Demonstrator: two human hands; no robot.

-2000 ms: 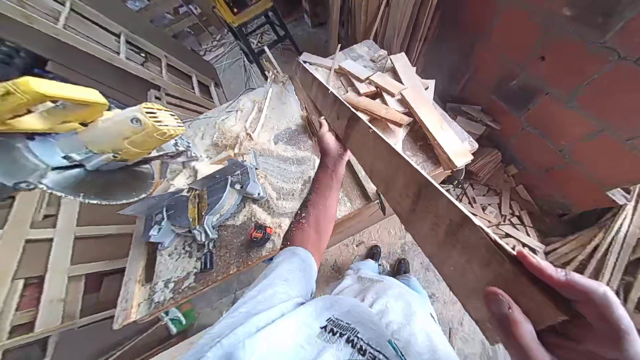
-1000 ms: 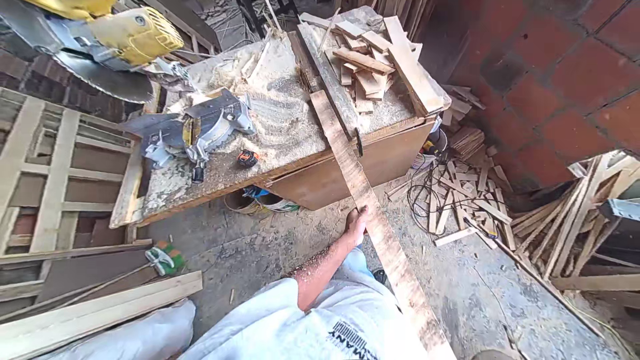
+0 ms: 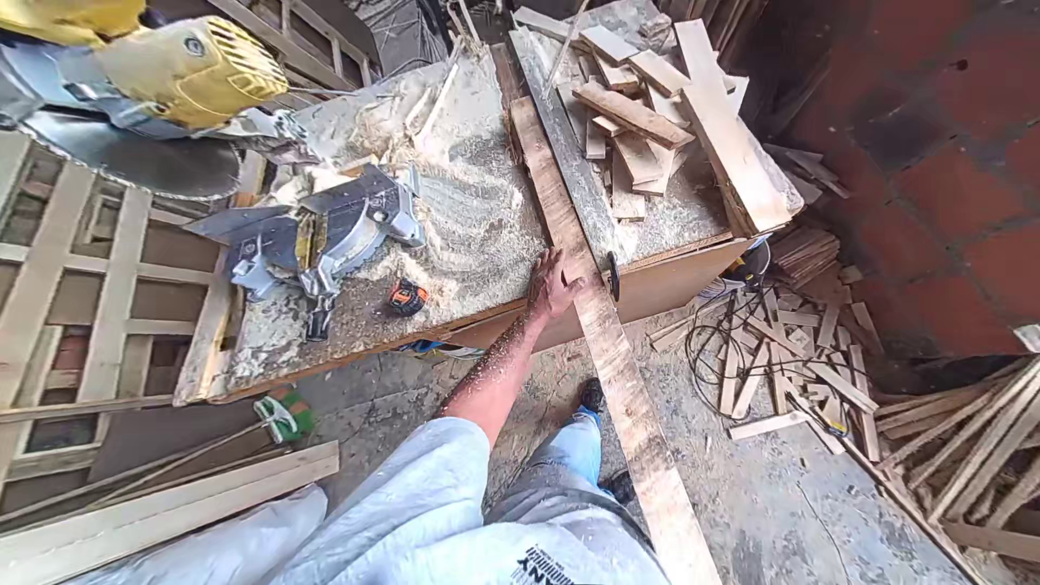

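A long rough wooden board (image 3: 621, 382) runs from the sawdust-covered workbench (image 3: 479, 284) down past my right side to the lower edge of the view. My left hand (image 3: 554, 284) grips its left edge near the front of the bench, with the thumb over the upper face. Beside the board's upper part lies a long grey metal straight bar (image 3: 569, 154), with a black round part (image 3: 613, 276) at its near end. My right hand is out of view. An orange and black tape measure (image 3: 407, 297) rests on the bench, left of my left hand.
At the left are a miter saw's base (image 3: 325, 231) and its yellow motor head with a toothed circular blade (image 3: 138, 158). Wood offcuts (image 3: 634, 114) are heaped on the bench's right. More scraps (image 3: 788, 349) and a black cable lie on the floor. Long boards (image 3: 179, 504) lie at lower left.
The board, held up in both hands two seconds ago, now lies over the bench beside the metal bar. My left hand has moved up along it to the bench edge. My right hand has left view.
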